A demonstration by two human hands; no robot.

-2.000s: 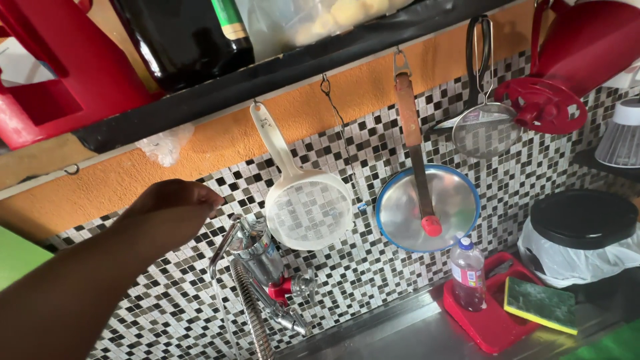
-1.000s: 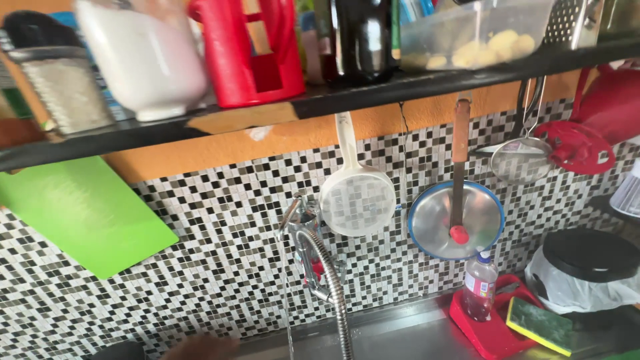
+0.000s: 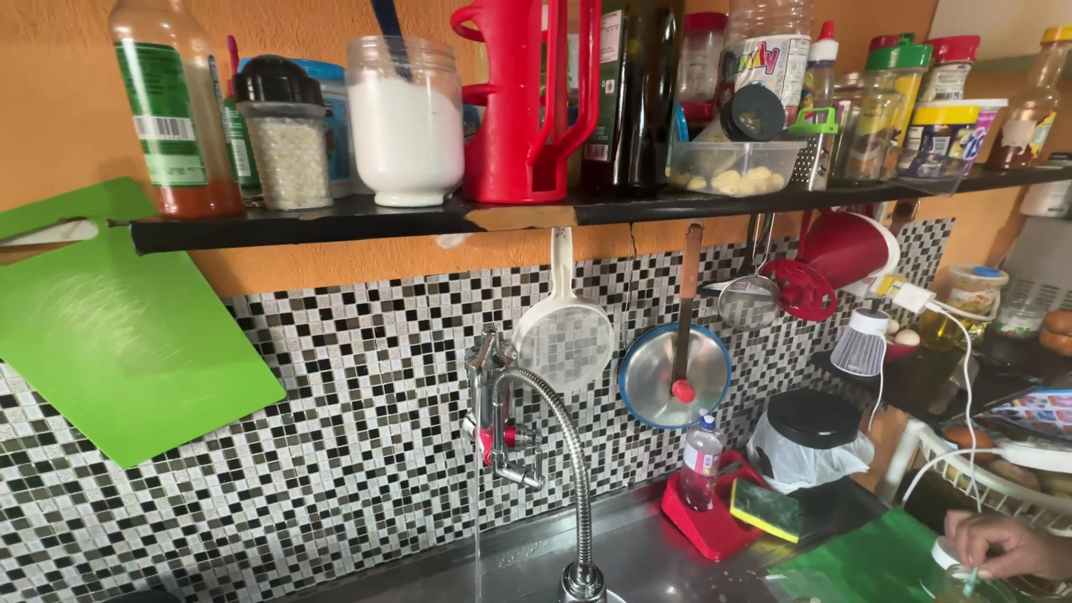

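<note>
Neither of my own hands is in view. A thin stream of water [image 3: 477, 536] falls from the chrome tap [image 3: 494, 419], beside its curved flexible metal spout [image 3: 578, 452]. At the lower right edge, a hand [image 3: 1001, 544], seemingly another person's, pinches a small teal thing over a clear container, close to a white round lid [image 3: 946, 553]. A red holder [image 3: 712, 544] on the steel counter bears a plastic bottle of reddish liquid [image 3: 700, 469] and a green and yellow sponge [image 3: 766, 509].
Above runs a black shelf [image 3: 335, 230] with jars and bottles. A white strainer [image 3: 565, 335], a metal lid [image 3: 645, 377] and a green cutting board [image 3: 126, 335] hang against the wall. A black-lidded bin [image 3: 812, 427] stands near a green sheet [image 3: 871, 553].
The arm that reached from the left toward the tap is out of view. The view has swung, showing more of the shelf and the right side, where another hand now appears.
</note>
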